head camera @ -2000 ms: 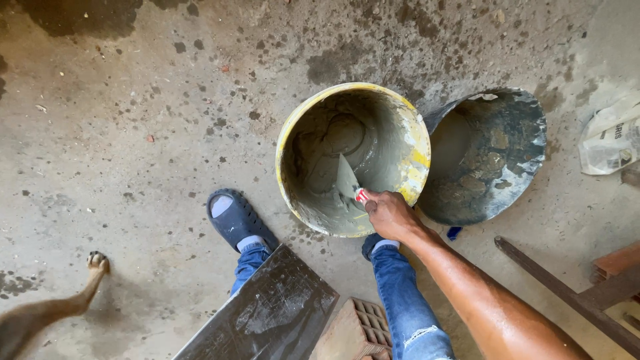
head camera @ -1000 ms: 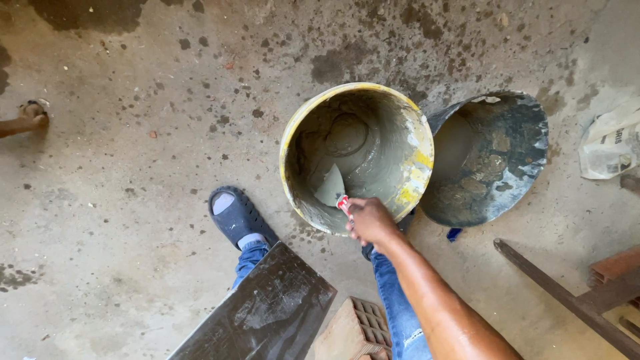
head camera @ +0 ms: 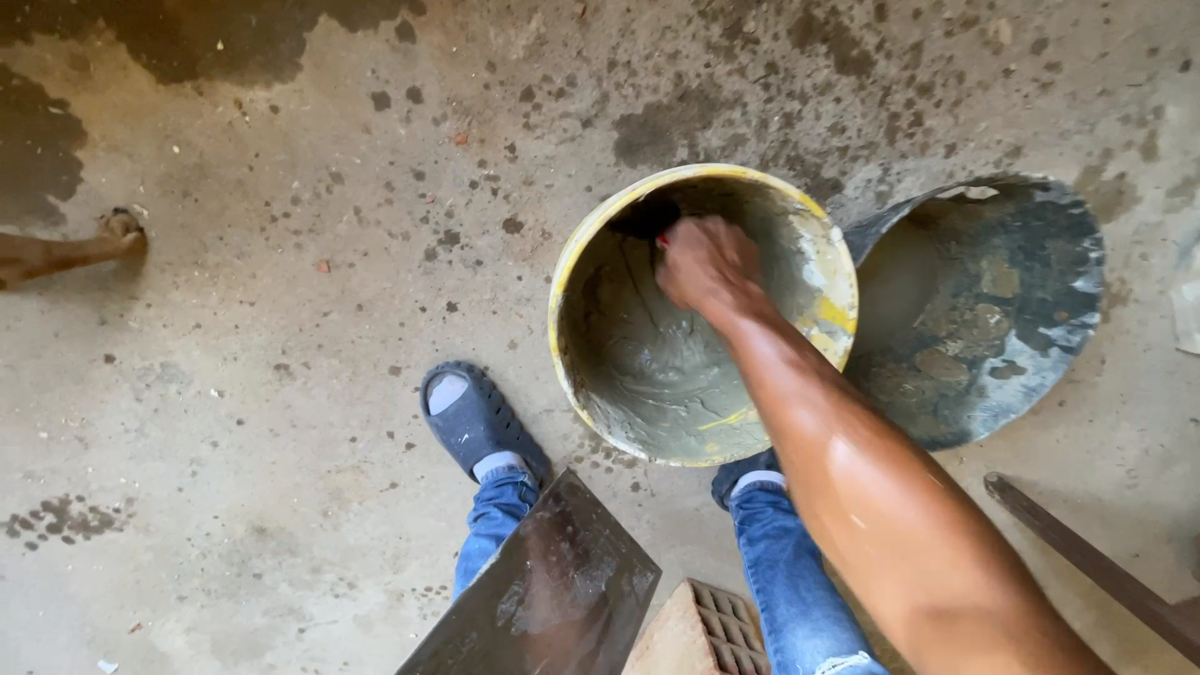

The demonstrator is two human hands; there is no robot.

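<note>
My right hand point(head camera: 710, 265) reaches into a yellow-rimmed bucket point(head camera: 841, 314) and is closed around the red handle of a trowel point(head camera: 663, 242); only a bit of the handle shows, and the blade is lost in the dark upper left of the bucket. Wet grey mortar point(head camera: 661, 366) lies in the bucket and coats its inner wall. My left hand is out of view. A dark, smooth board point(head camera: 553, 591) slants up from the bottom edge, between my legs; what holds it cannot be seen.
Right of the bucket lies a dark, mortar-stained container point(head camera: 994, 309) with cloudy liquid. A hollow clay brick point(head camera: 689, 633) is near my right leg. My left foot wears a clog point(head camera: 478, 417). An animal's paw point(head camera: 120, 234) rests at far left; a dark bar point(head camera: 1087, 562) lies lower right.
My right hand has moved from the bucket's near rim deeper in, toward its upper part, with the trowel. The trowel's blade, seen before, is now hidden. The paw has shifted left since two seconds ago.
</note>
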